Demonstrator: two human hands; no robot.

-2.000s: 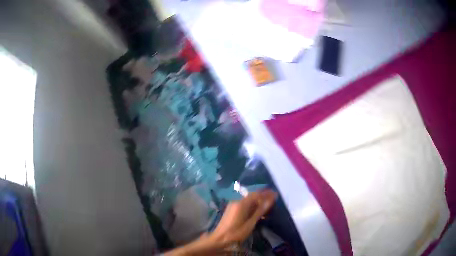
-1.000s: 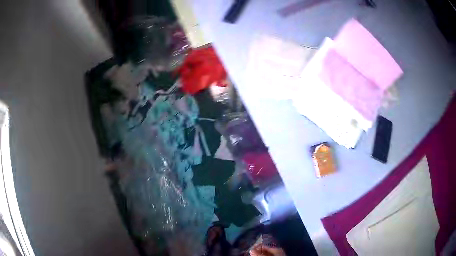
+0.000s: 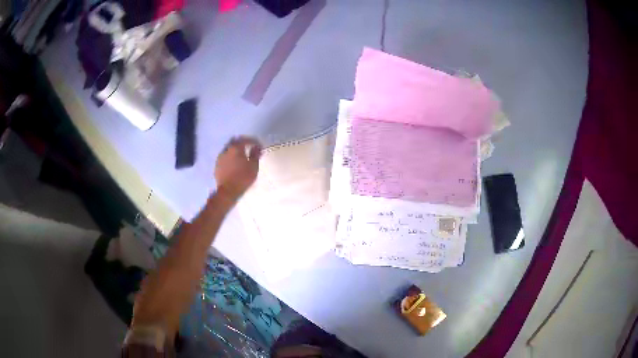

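Note:
My left hand (image 3: 239, 165) reaches in from the lower left. Its fingers are closed at the upper left corner of a cream paper sheet (image 3: 294, 189), where a thin dark cord (image 3: 297, 142) runs from the fingertips to the paper pile. A small white bit shows at the fingertips; I cannot tell what it is. The pile has white handwritten sheets (image 3: 402, 241) below and pink sheets (image 3: 420, 94) on top, one folded back. My right hand is not in view.
A black smartphone (image 3: 504, 212) and orange-brown box (image 3: 420, 310) lie right of and below the pile. Magenta fabric (image 3: 553, 238) bears a white pattern (image 3: 586, 294) at right. A dark bar (image 3: 185, 133), white cylinder (image 3: 127, 101) and flat strip (image 3: 283, 52) lie at upper left.
The view has swung up the table, so the pile now sits near the middle. My left hand, low at the table edge before, is now at the cream sheet's corner by the cord.

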